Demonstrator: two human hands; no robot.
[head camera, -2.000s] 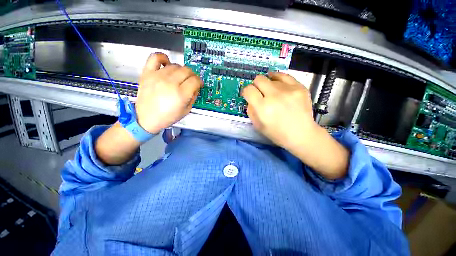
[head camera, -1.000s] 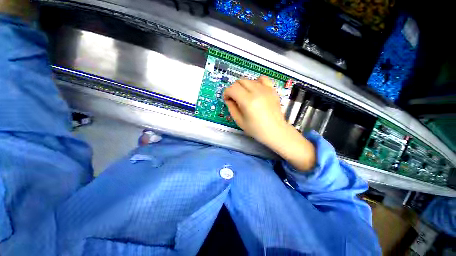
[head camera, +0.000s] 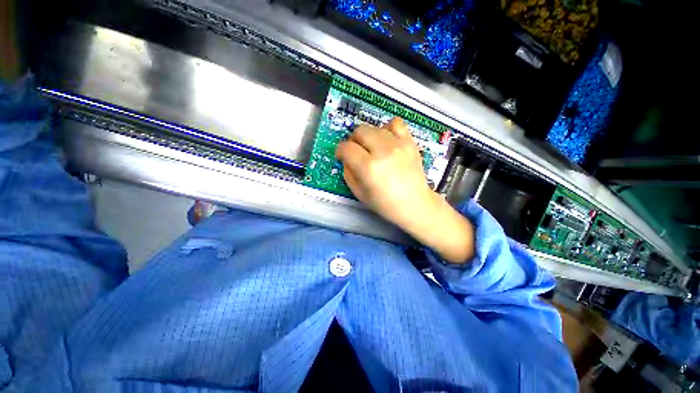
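Note:
A green printed circuit board (head camera: 323, 157) lies between the two conveyor rails in front of me, with a green terminal block row (head camera: 387, 102) along its far edge and a small red-white block (head camera: 446, 137) at its far right corner. My right hand (head camera: 381, 167) is over the middle of the board, back of the hand up, fingers bent down toward it. The fingertips are hidden, so I cannot tell if they hold anything. My left hand is out of the picture; only its blue sleeve (head camera: 46, 207) shows at the left edge.
More green boards (head camera: 564, 222) sit between the rails at the right. The near metal rail (head camera: 192, 180) runs in front of me. Beyond the far rail are bins with blue components (head camera: 585, 104) and yellow components (head camera: 554, 23). A brown carton (head camera: 581, 338) and another person's blue sleeve (head camera: 660, 318) show at lower right.
My left hand was over the board two seconds ago and has left the picture to the left. My right hand has moved toward the board's middle. The view has turned, showing more bins.

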